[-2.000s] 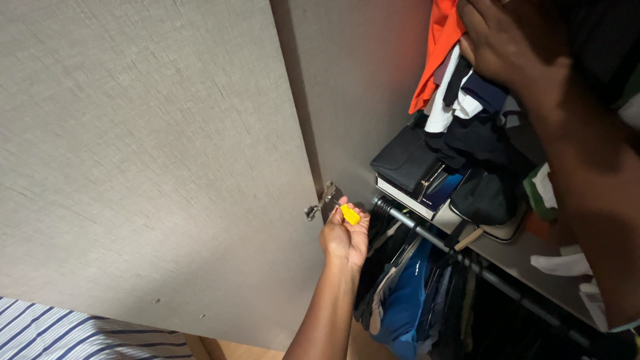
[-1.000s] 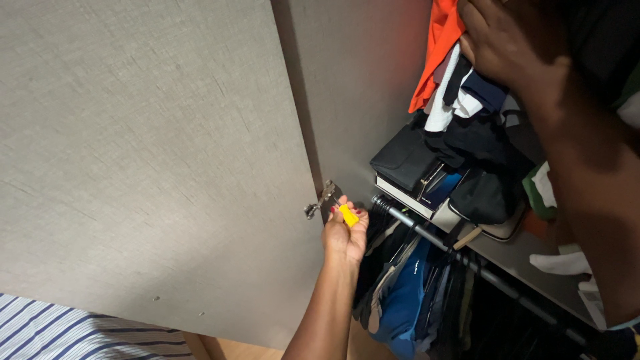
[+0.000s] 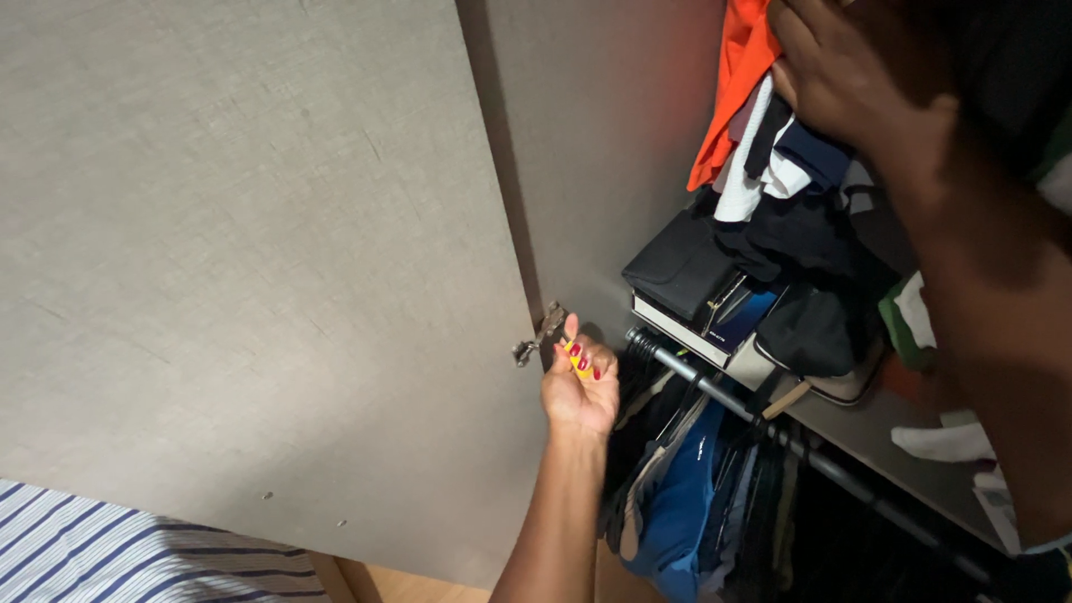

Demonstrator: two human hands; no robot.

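My left hand (image 3: 582, 389), palm up, has its fingers curled around the small yellow handle (image 3: 578, 358) of a hand tool. The tool's tip is hard to make out beside a metal cabinet hinge (image 3: 548, 322). This hinge spans the gap between the grey door panel (image 3: 293, 251) and the cabinet's side wall (image 3: 611, 151). At the top right, in shadow, my right hand (image 3: 846, 71) lies against an orange cloth (image 3: 733, 92) and the piled clothes. Its fingertips are partly cut off by the frame, so its hold is unclear.
Below the clothes, a black case (image 3: 682, 260) rests on a box (image 3: 695, 335) on the shelf. Dark and blue garments (image 3: 682, 502) hang from a metal rail (image 3: 729, 398). A white sock (image 3: 942, 442) lies farther right. Striped fabric (image 3: 126, 553) shows beneath the door panel.
The fingers of my left hand have shifted around the yellow handle and now cover more of it. My right hand has stayed by the orange cloth.
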